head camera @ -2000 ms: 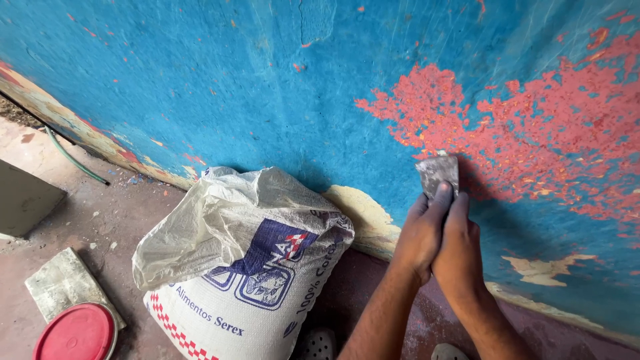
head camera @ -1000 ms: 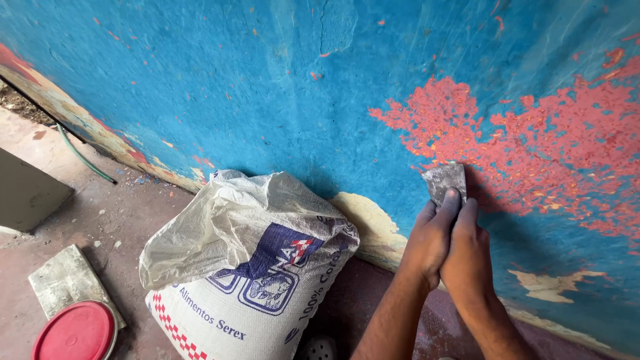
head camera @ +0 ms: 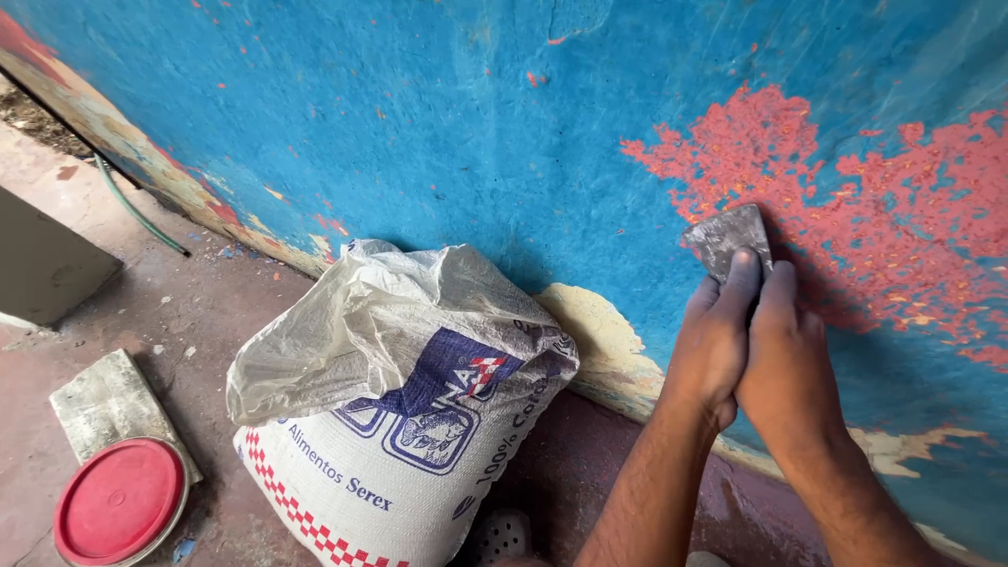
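Note:
A scraper with a dull metal blade point(head camera: 726, 236) lies against the painted wall, its edge at the left border of a patch of exposed red paint point(head camera: 858, 213). Blue paint point(head camera: 472, 142) covers most of the wall around it. My left hand point(head camera: 718, 339) closes on the scraper, its thumb along the blade. My right hand point(head camera: 790, 362) presses close beside the left, its fingers also around the tool. The scraper's handle is hidden inside both hands.
A woven feed sack point(head camera: 378, 465) with a crumpled top leans by the wall, left of my arms. Further left are a red round lid point(head camera: 118, 500), a worn flat slab point(head camera: 118, 402), a grey block point(head camera: 47, 260) and a green hose point(head camera: 138, 209). A clog shows below.
Both hands stay together on the scraper. The blade has turned slightly and stays near the lower left edge of the red patch. The view has shifted slightly.

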